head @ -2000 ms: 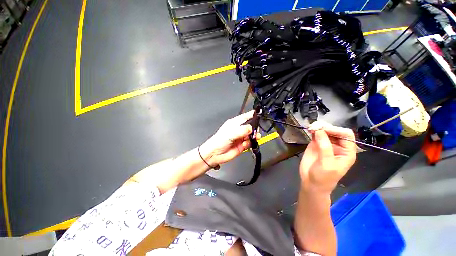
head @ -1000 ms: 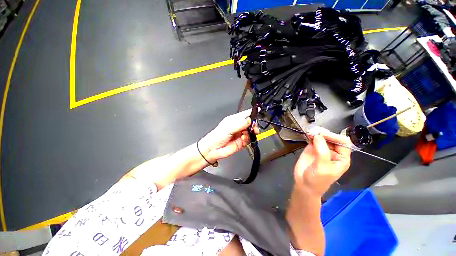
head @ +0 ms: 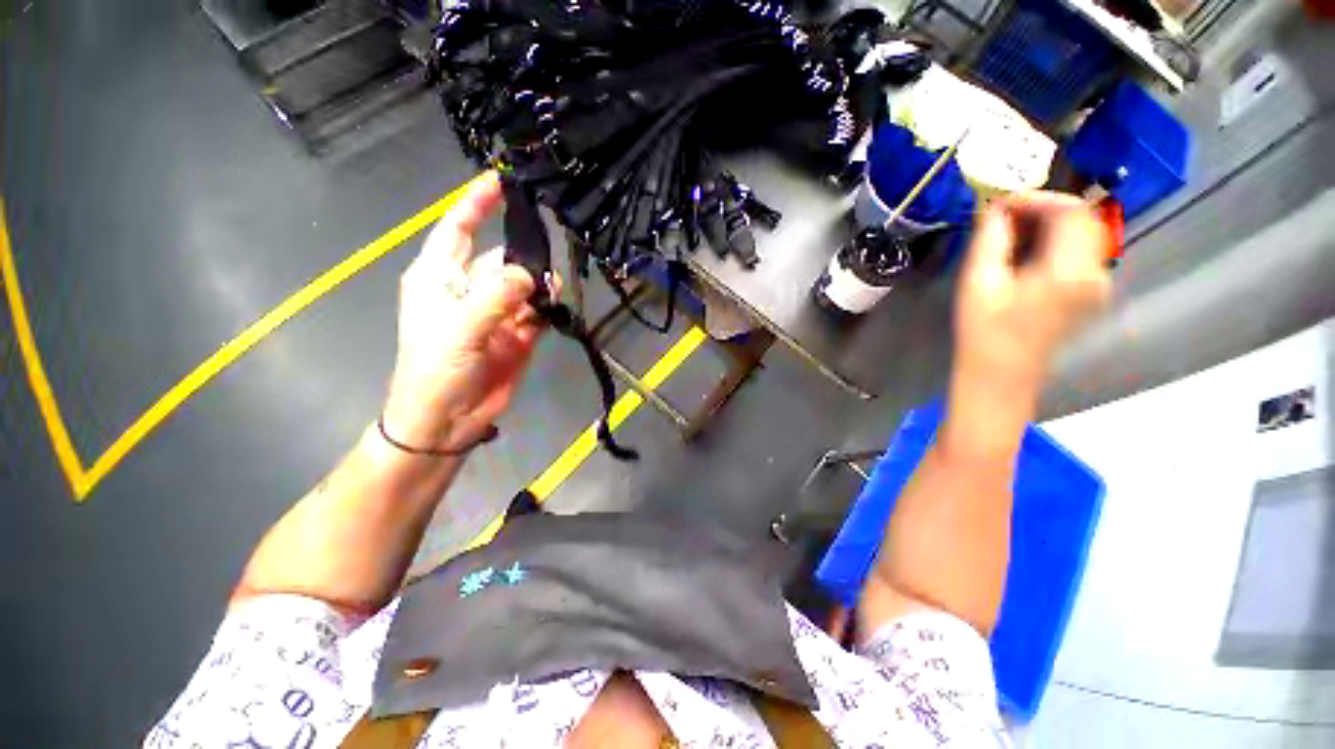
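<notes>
My left hand (head: 466, 329) is at left of centre, closed on a black strap (head: 527, 227). The strap's narrow end dangles below the fingers. The strap pile (head: 659, 117) lies on the table just beyond, with loose ends at its near edge. My right hand (head: 1032, 278) is raised at the right, blurred, fingers curled. A thin rod in it cannot be made out clearly. A dark round bottle (head: 864, 271) with a white label stands at the table's right side, left of my right hand.
Behind the bottle is a cup with blue cloth (head: 915, 173) and a tan stick (head: 930, 176). A pale yellow lump (head: 996, 132) is behind it. A blue bin (head: 1047, 542) is under my right forearm. A metal rack (head: 322, 73) stands at upper left. A white wall is at right.
My right hand has moved away from the strap to the right, past the bottle. My left hand still holds the strap, now with its palm turned up more. The view has shifted right.
</notes>
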